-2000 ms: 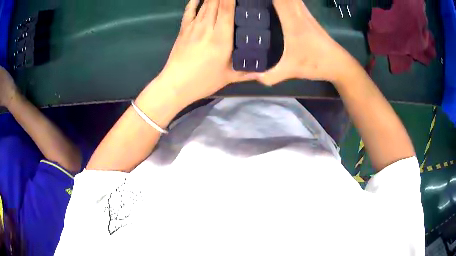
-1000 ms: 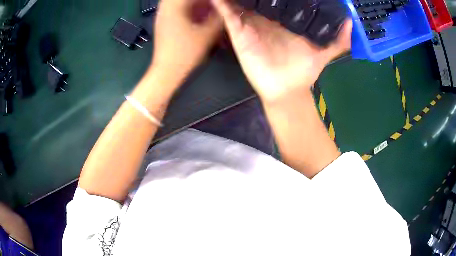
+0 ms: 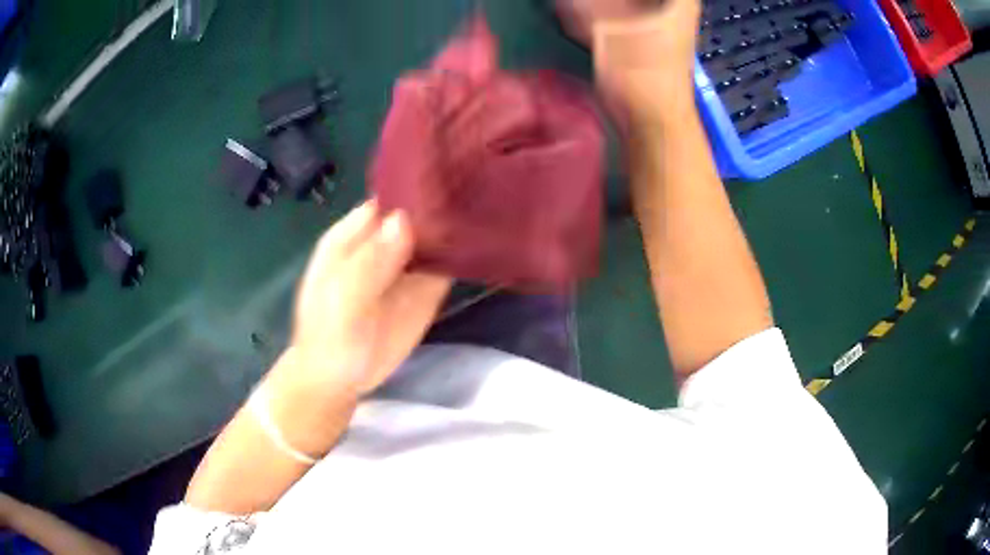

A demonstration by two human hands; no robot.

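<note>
My left hand (image 3: 364, 293) holds the lower left edge of a crumpled dark red cloth (image 3: 499, 179), raised over the bench in the middle. My right hand (image 3: 651, 27) is blurred and cut off by the top edge, left of the blue bin. A dark shape shows beside it, too blurred to tell. Loose black power adapters (image 3: 295, 152) lie on the green bench left of the cloth, some with pins showing. The blue bin (image 3: 798, 146) at upper right holds rows of black adapters in its far part.
More adapters (image 3: 54, 217) lie at the far left. A red bin (image 3: 942, 49) adjoins the blue bin. A co-worker's arm (image 3: 43, 528) shows at lower left. Yellow-black tape (image 3: 881, 217) marks the green floor at right. A pale strip (image 3: 109, 54) crosses the bench at upper left.
The cloth has come into full view in my left hand, which has moved lower. My right hand has moved up, and the adapter row it held is no longer clearly visible.
</note>
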